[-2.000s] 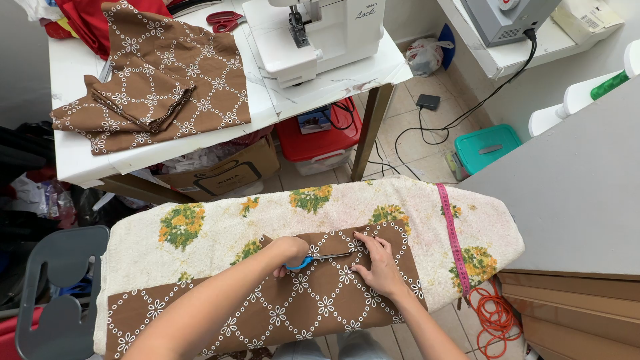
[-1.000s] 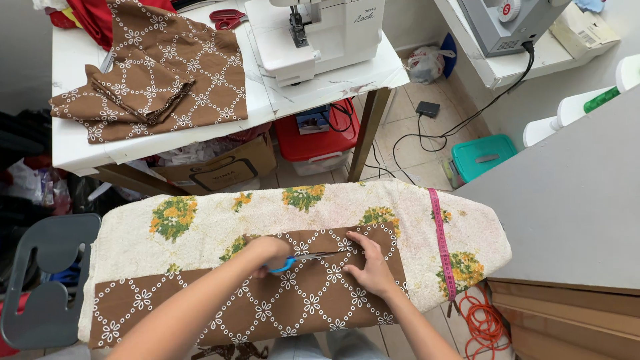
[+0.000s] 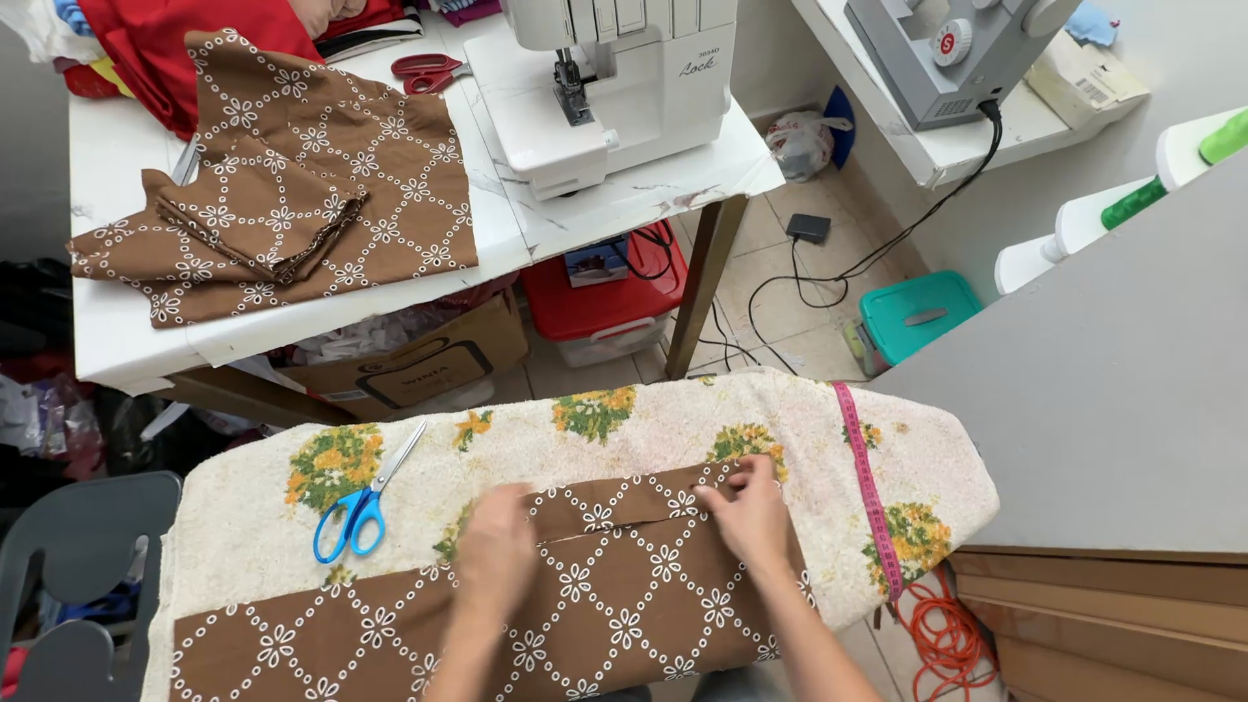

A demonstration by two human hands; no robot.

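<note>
Brown cotton fabric with a white floral print (image 3: 624, 585) lies over a padded ironing board (image 3: 244, 487) with a flowered cover. A narrow upper strip of the fabric (image 3: 634, 497) is cut along its lower edge. My right hand (image 3: 751, 512) pinches the strip's right end between thumb and fingers. At the strip's left end is my left hand (image 3: 497, 556), blurred; its grip cannot be made out. Blue-handled scissors (image 3: 361, 507) rest on the cover, left of my left hand. A pink measuring tape (image 3: 868, 487) crosses the board to the right.
Behind the board, a white table (image 3: 624, 219) holds folded brown fabric (image 3: 322, 185), red-handled scissors (image 3: 429, 72) and an overlock sewing machine (image 3: 604, 97). A red-lidded box (image 3: 604, 302) stands underneath. Black cables (image 3: 858, 273) and an orange cord (image 3: 946, 634) lie on the floor.
The blue scissors, earlier in a hand cutting the fabric, now lie on the board to the left. Both hands are now at the ends of the upper strip.
</note>
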